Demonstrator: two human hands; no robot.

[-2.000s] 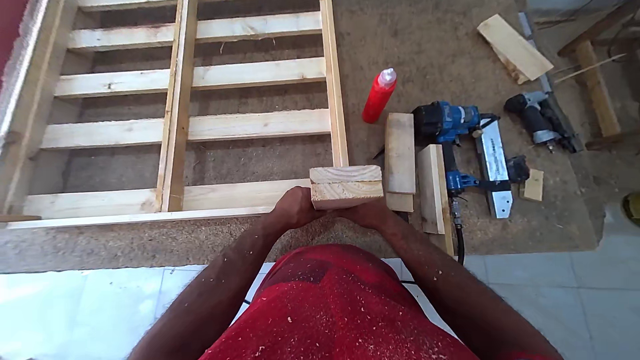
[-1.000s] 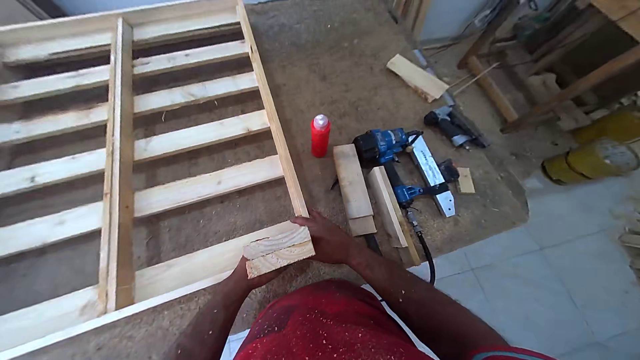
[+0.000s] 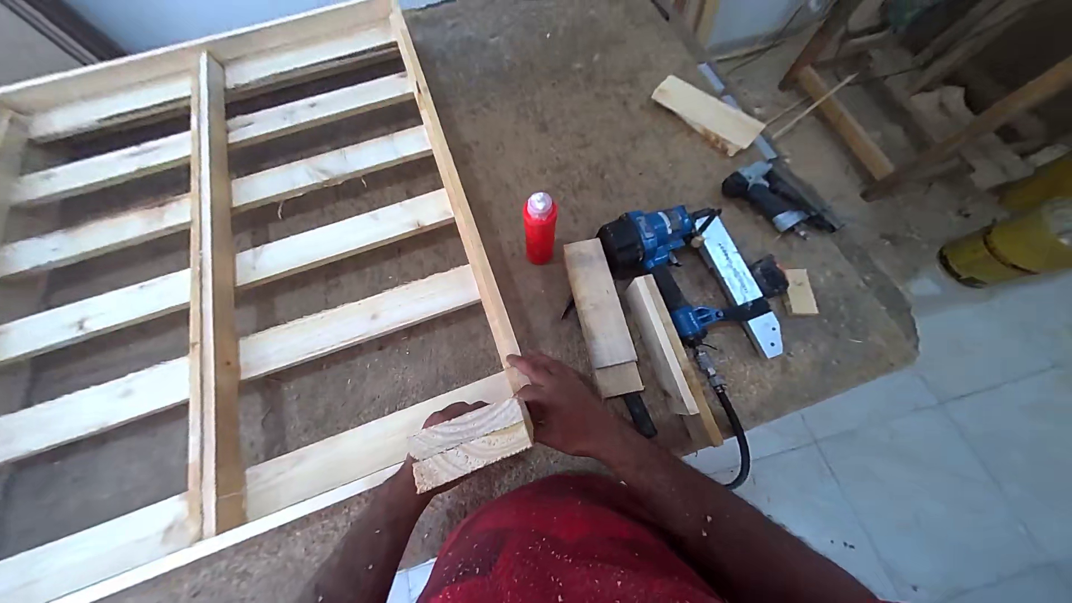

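Two stacked wooden boards, seen end-on, stand at the near right corner of a slatted wooden frame. My left hand grips them from the left, its fingers partly hidden behind them. My right hand is against their right side, with its fingertips on the frame's corner. To the right of the frame stands a red bottle with a pale cap. A blue pneumatic nailer with a silver magazine lies beyond several wood offcuts, and an air hose runs from it.
A smaller nail gun and a wood offcut lie near the far right edge of the worktable. On the tiled floor at right are a yellow cylinder and a wooden stand.
The view has swung to the right. My right hand has shifted from beneath the boards to their right side and the frame's corner; my left hand stays on the boards.
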